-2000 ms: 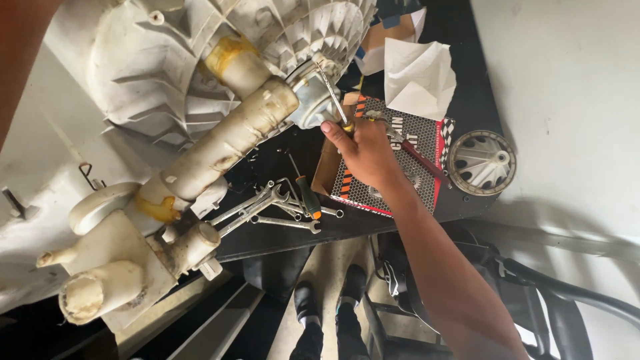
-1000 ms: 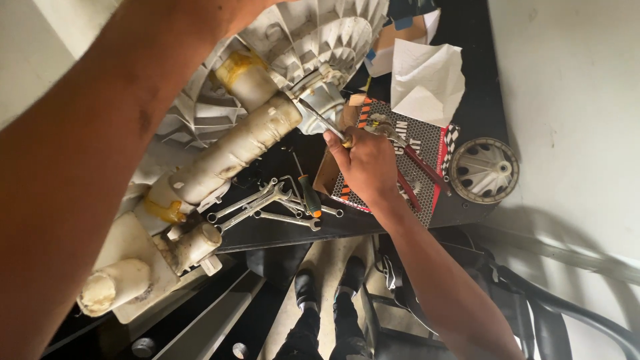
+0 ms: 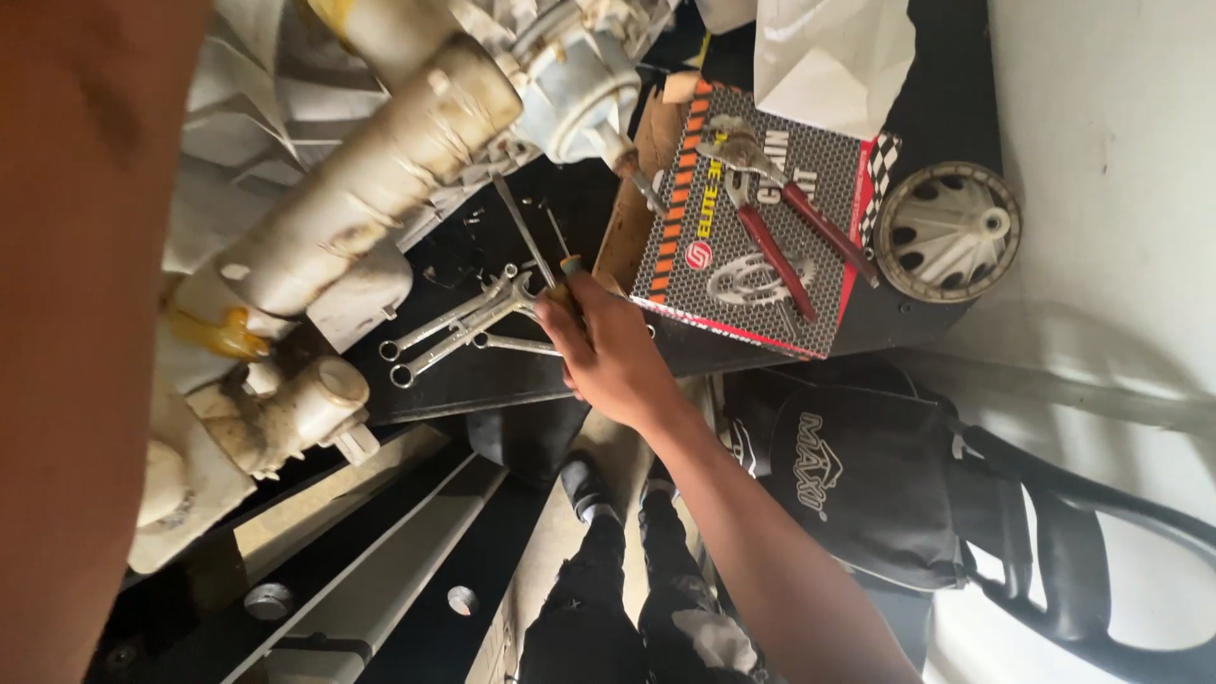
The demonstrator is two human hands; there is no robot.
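My right hand is closed on a screwdriver over the black table, its shaft pointing up and left toward the white plastic tub assembly. A second, thinner screwdriver lies partly under my fingers. Left of the hand, several combination wrenches lie in a loose pile. Above stands a grey metal hub with a rusty shaft. Of my left arm only the forearm shows at the left edge; the left hand is out of frame.
Red-handled pliers lie on a printed cardboard box, with white paper at its top. A round pulley-like part sits near the wall. Below the table edge are a black bag and a curved black frame.
My right hand has moved with the screwdriver from beside the hub down to the wrenches. My left hand, partly seen at the top one second ago, has left the view.
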